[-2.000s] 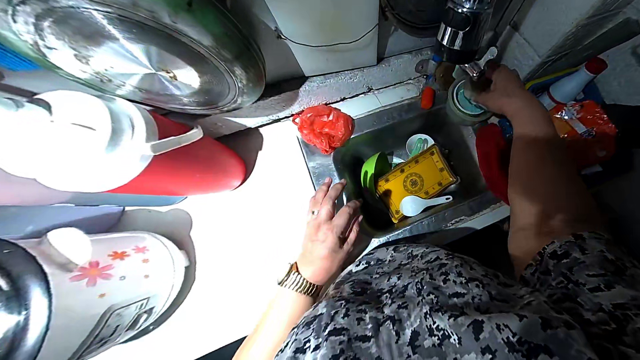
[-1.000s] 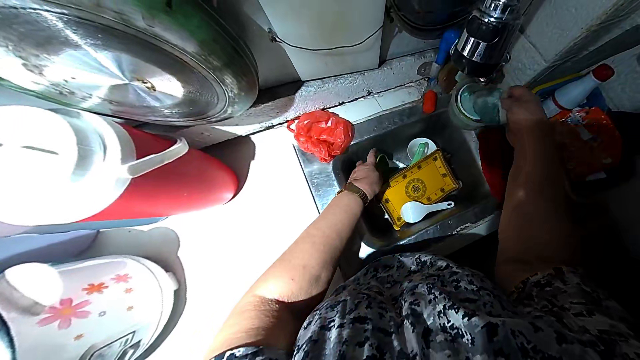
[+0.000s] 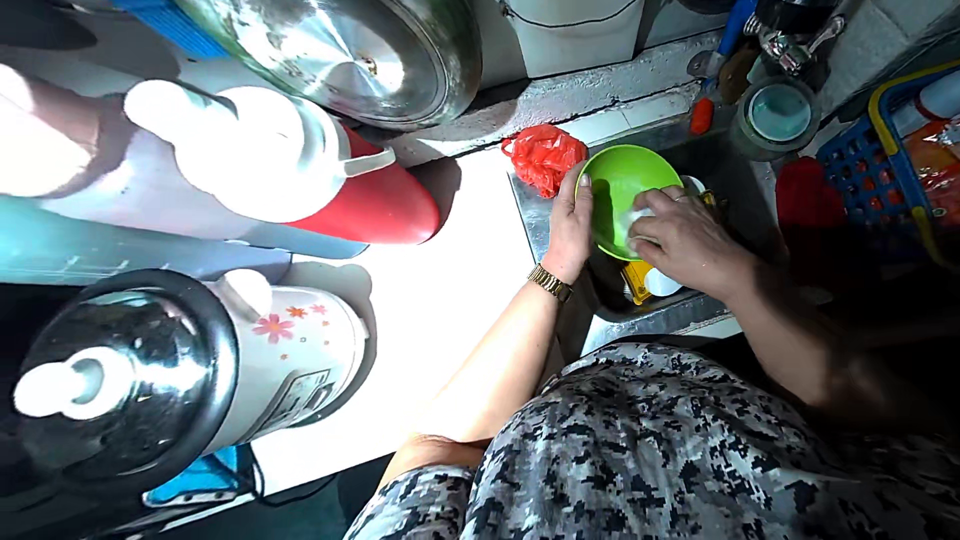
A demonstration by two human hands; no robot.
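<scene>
A bright green bowl (image 3: 619, 191) is tilted toward me over the metal sink (image 3: 686, 311). My left hand (image 3: 571, 221), with a gold watch on its wrist, grips the bowl's left rim, thumb inside. Inside the bowl my right hand (image 3: 686, 236) presses a pale, whitish thing (image 3: 639, 217), perhaps a sponge or cloth, against the wall. Below the bowl, a yellow tray (image 3: 637, 281) and the white bowl of a spoon (image 3: 663, 280) show in part. My right hand and the green bowl hide much of the sink.
A crumpled red plastic bag (image 3: 545, 157) lies at the sink's left corner. Behind the sink stand a round tub (image 3: 780, 112) and a metal faucet (image 3: 787, 52). A blue basket (image 3: 862, 172) is on the right. A white rice cooker (image 3: 300, 360) and a red container (image 3: 375, 199) stand on the left.
My left hand has lifted the green bowl from the sink. My right hand has come from the tub by the faucet into the bowl.
</scene>
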